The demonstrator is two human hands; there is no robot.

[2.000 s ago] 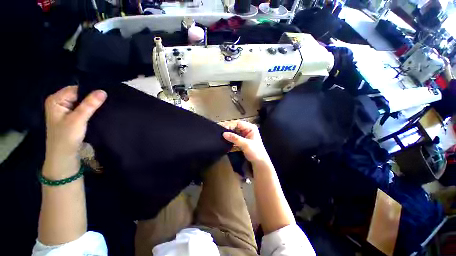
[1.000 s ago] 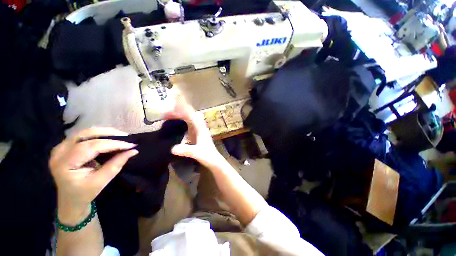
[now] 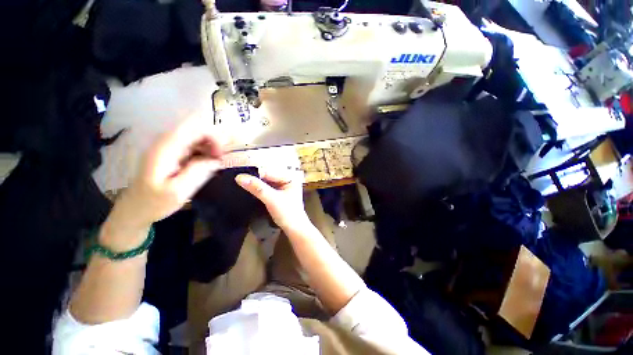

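Note:
A black garment panel (image 3: 229,197) hangs at the front edge of the sewing table, over the wearer's lap. My right hand (image 3: 276,194) pinches its upper edge between thumb and fingers. My left hand (image 3: 173,173) is at the panel's upper left, blurred, with fingers curled; whether it grips the cloth cannot be told. The cream-white sewing machine (image 3: 326,52) stands just beyond the hands. Its presser foot (image 3: 244,111) is over the needle plate, with no black cloth seen under it. Dark snips (image 3: 336,114) lie on the machine bed.
A large dark work bundle (image 3: 430,149) lies against the right of the machine. Black piles stand at the left (image 3: 41,139) and behind. The table's front edge (image 3: 326,163) is chipped and taped. An orange-brown stool top (image 3: 525,291) is among piles at lower right.
The panel, spread wide between both hands earlier, is now gathered low at the table edge. My left hand has moved right and up since one second ago. The camera view has shifted.

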